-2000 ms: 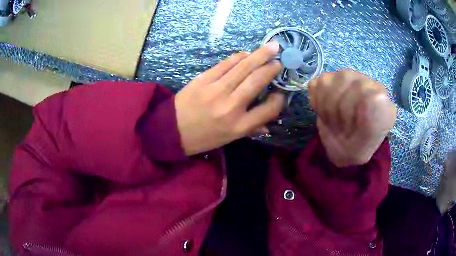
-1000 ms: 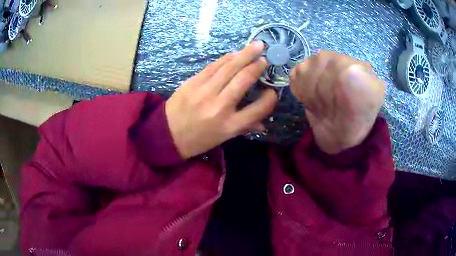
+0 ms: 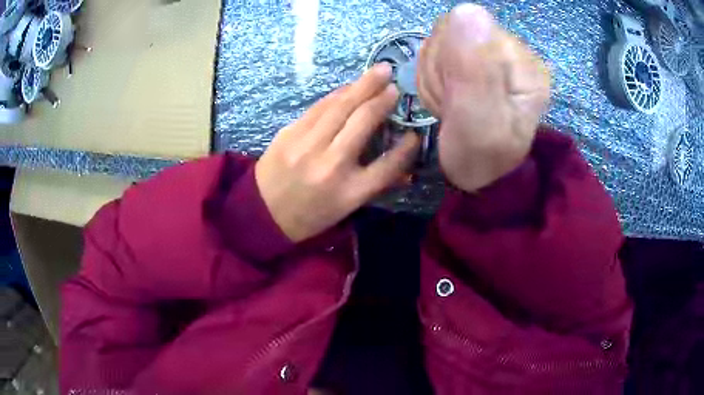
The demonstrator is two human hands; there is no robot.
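A fan head [image 3: 386, 52], a light ring with grey curved blades and a plain hub, lies on the shiny covering in front of me. My left hand [image 3: 328, 154] holds its left and near side, with fingertips on the ring and near the hub. My right hand [image 3: 486, 96] is a closed fist over its right side and hides much of the ring and blades. A thin dark line shows beside the hub, under the right hand; I cannot tell if it is a tool shaft. What the right fist grips is hidden.
Several grey fan heads and grilles [image 3: 50, 38] are heaped on the cardboard sheet [image 3: 147, 85] at far left. More fan parts [image 3: 639, 75] lie at right on the shiny covering [image 3: 324, 46], with a loose grille [image 3: 682, 156] nearer. A carton [image 3: 42, 239] stands below the bench edge at left.
My right hand has moved left and away from me, over the fan head, and covers more of it. My left hand still holds the ring. The view has shifted, showing more of the left heap.
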